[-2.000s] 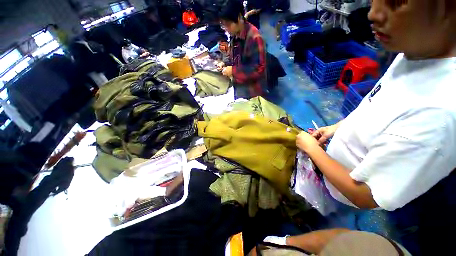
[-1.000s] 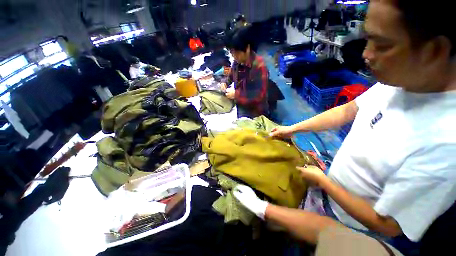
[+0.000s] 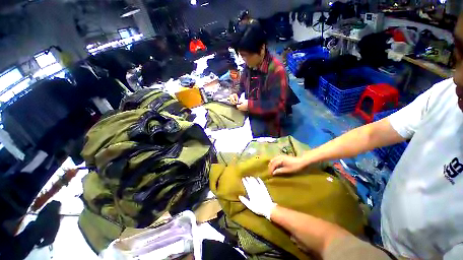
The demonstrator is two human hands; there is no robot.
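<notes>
The mustard coat [image 3: 309, 195] lies spread at the table's right edge over a duller green textured cloth [image 3: 251, 241]. My right hand [image 3: 258, 198], in a white glove, comes in from the lower right and rests on the coat's left part, fingers apart and nothing gripped. The bare hand of the person in the white T-shirt [image 3: 288, 165] is also on the coat, just up and right of mine. My left hand is out of the picture.
A large heap of olive garments [image 3: 147, 157] stands left of the coat. A white basket [image 3: 194, 233] is cut off at the bottom. A person in a checked shirt [image 3: 271, 91] stands beyond. Blue crates [image 3: 341, 96] and a red stool [image 3: 378, 97] are on the floor.
My right hand came in from the bottom edge, first to the textured cloth, now up onto the coat. The coat is spread wider. The other person's hand moved along it; the view shifted closer.
</notes>
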